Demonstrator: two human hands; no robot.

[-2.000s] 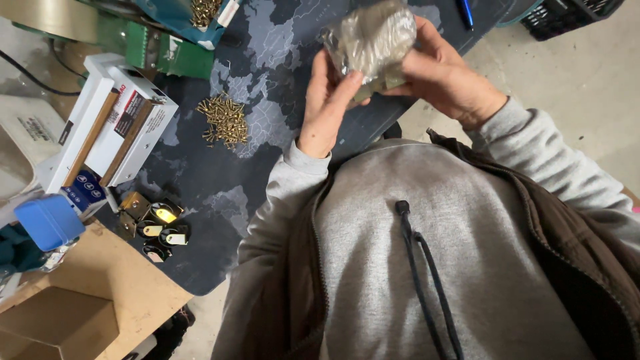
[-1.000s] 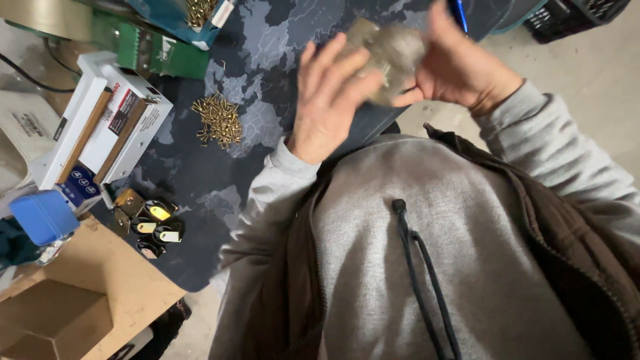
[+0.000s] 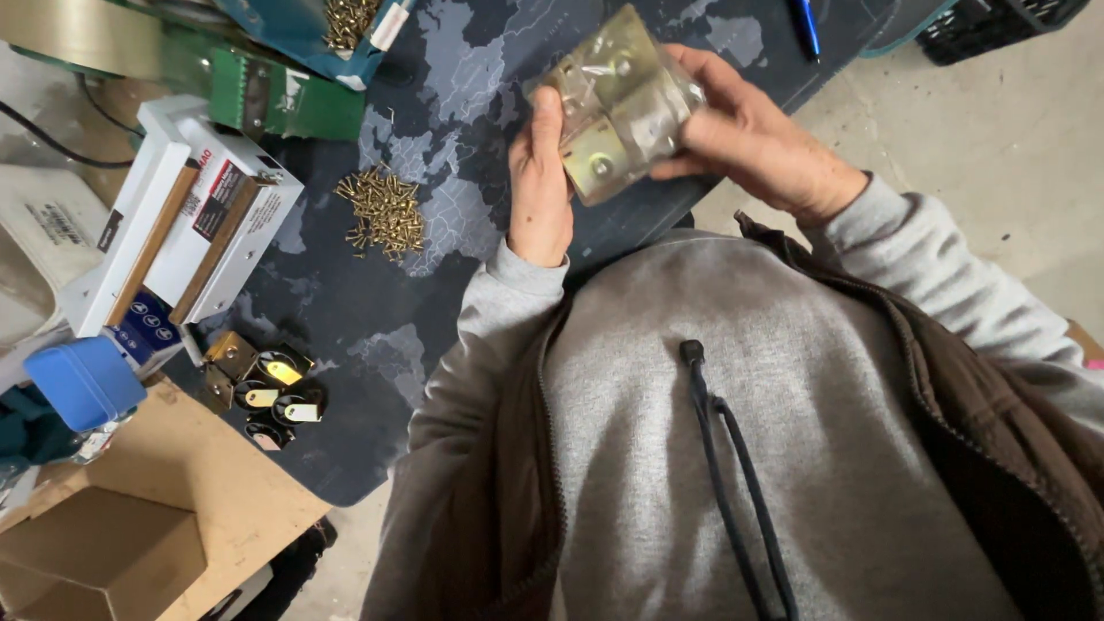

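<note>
A clear plastic packet of yellowish metal plates (image 3: 617, 108) is held between my two hands above the edge of the dark world-map mat (image 3: 319, 466). My left hand (image 3: 542, 177) grips its left side, thumb on top. On the packet's right side is my right hand (image 3: 759, 134), slightly blurred, its thumb over the plastic and its fingers partly hidden behind it. A heap of small brass-coloured screws (image 3: 384, 214) lies on the mat to the left of my left hand. Several black casters with metal plates (image 3: 280, 371) lie lower left on the mat.
A blue bag (image 3: 285, 34) with more screws and a green tape dispenser (image 3: 289, 99) are at the upper left, above a white clamp-like tool (image 3: 207, 198). A blue plastic container (image 3: 84, 384) and a cardboard box (image 3: 95, 552) sit further left. A blue pen (image 3: 807, 30) lies near the mat's edge.
The packet has been turned in my hands and its plates now face up more clearly. My left hand, spread over it one second ago, now grips its left side.
</note>
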